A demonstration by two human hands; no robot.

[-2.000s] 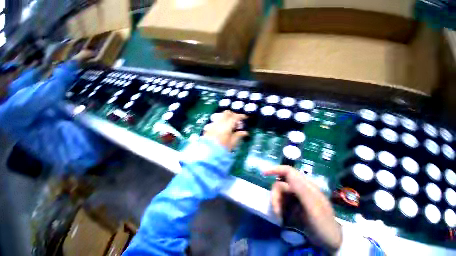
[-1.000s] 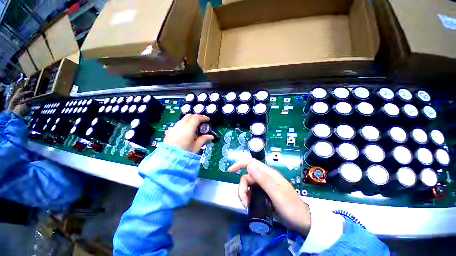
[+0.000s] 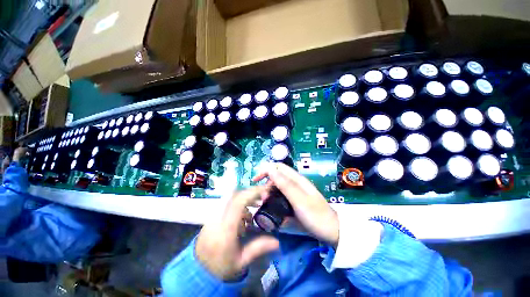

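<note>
My right hand (image 3: pixel 305 203) holds a black capacitor (image 3: pixel 272 213) in front of the board's near edge, its round end facing down and toward me. My left hand (image 3: pixel 229 232) is beside it, fingers and thumb apart, fingertips close to the capacitor; whether they touch it is unclear. The green circuit board (image 3: pixel 309 152) behind the hands carries rows of capacitors with white tops. A single capacitor (image 3: pixel 221 139) stands below the upper rows, next to empty round white markings. Glare covers part of this area.
A fuller board with an orange-wound coil (image 3: pixel 352 178) is at the right. A white rail (image 3: pixel 407 217) runs along the near edge. An open carton (image 3: pixel 302 35) and a closed carton (image 3: pixel 110 43) sit behind. Another worker's blue sleeve (image 3: pixel 40 226) is at far left.
My left hand has let go of a capacitor, which now stands on the board, and has moved back toward my right hand. The view has shifted, with the boards slightly higher in the picture.
</note>
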